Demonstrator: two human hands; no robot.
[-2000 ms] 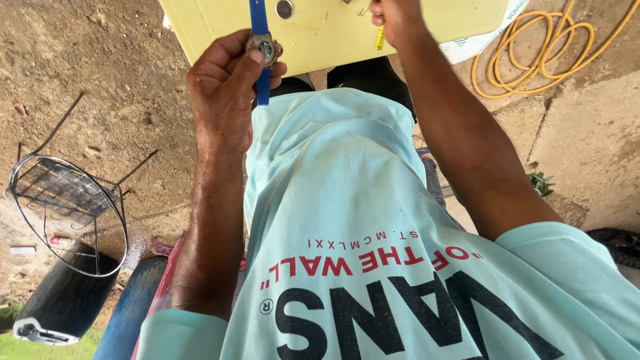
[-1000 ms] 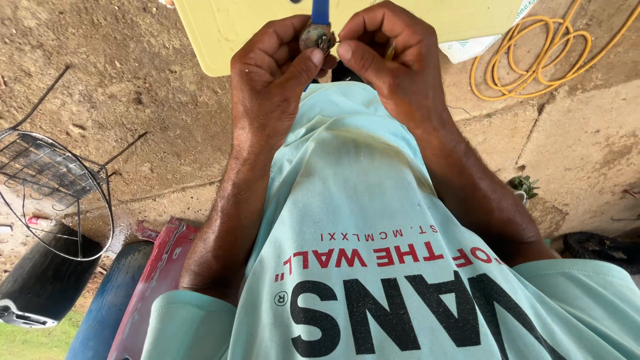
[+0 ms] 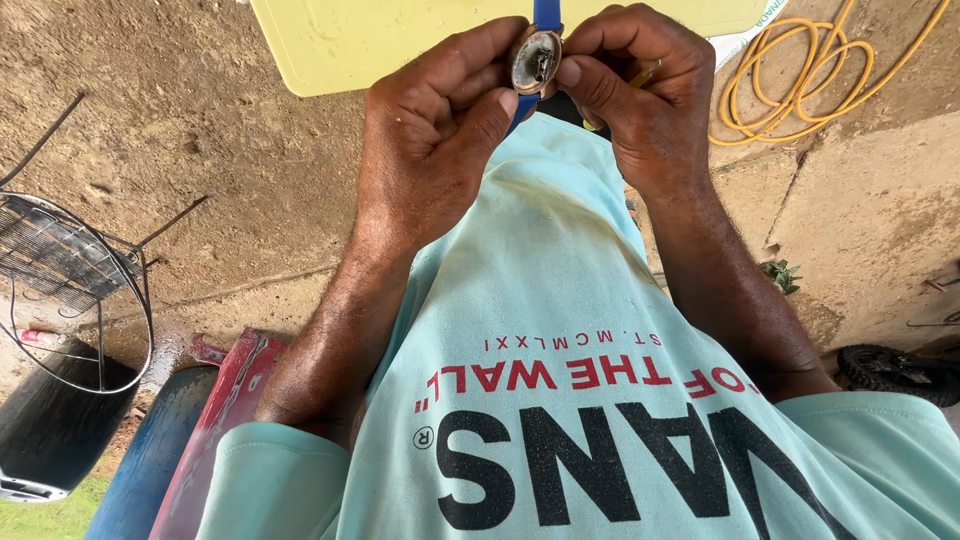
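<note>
A wristwatch [image 3: 537,61] with a blue strap is at the top centre, its case back off and the inside showing. My left hand [image 3: 442,124] grips the case from the left, thumb at its lower edge. On the right side my right hand [image 3: 637,90] touches the case rim with thumb and fingertips. A thin yellow tool [image 3: 645,74], perhaps a small screwdriver, lies within that hand, partly hidden by the fingers. Behind both hands is a yellow tabletop [image 3: 337,45].
A coiled orange cable [image 3: 757,112] lies on the ground at the right. A wire-framed metal chair or stand [image 3: 67,262], a black barrel [image 3: 60,412] and a blue barrel [image 3: 157,450] are at the left. A black knobbly tyre [image 3: 892,371] is at the lower right.
My right hand has come from over the tabletop to the watch. The watch stays in my left hand. A round metal disc on the tabletop, seen two seconds ago, is out of sight.
</note>
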